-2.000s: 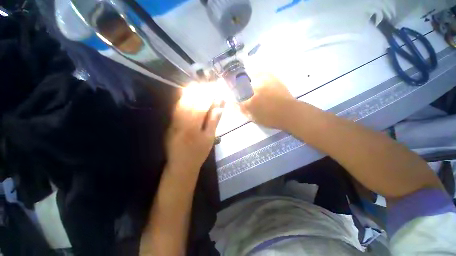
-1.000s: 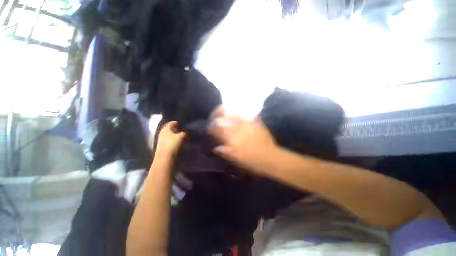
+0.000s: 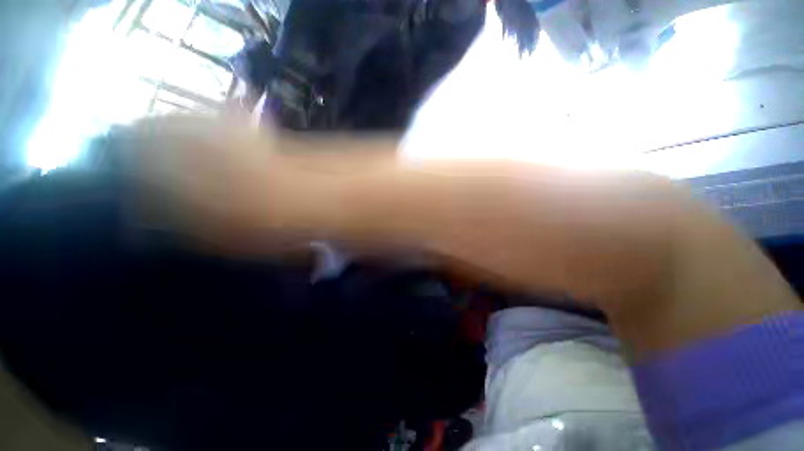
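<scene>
The black garment (image 3: 264, 343) fills the lower left and middle of the view as a large dark mass. My right arm reaches across the picture from the right, and my right hand (image 3: 198, 185) is a blur at the upper left, at the garment's upper edge. Its fingers cannot be made out. My left hand is not visible; only a blurred bit of skin, maybe my left arm, shows at the lower left corner.
The white machine table (image 3: 599, 114) lies at the upper right in strong glare, with the table ruler (image 3: 763, 195) along its edge. More dark cloth (image 3: 353, 62) hangs at the top. Pale cloth (image 3: 564, 379) covers my lap. Small red items show at the bottom.
The view has swung left, away from the needle area. My right hand has moved far left, and the black cloth now spreads wide across the left. My left hand has left the picture.
</scene>
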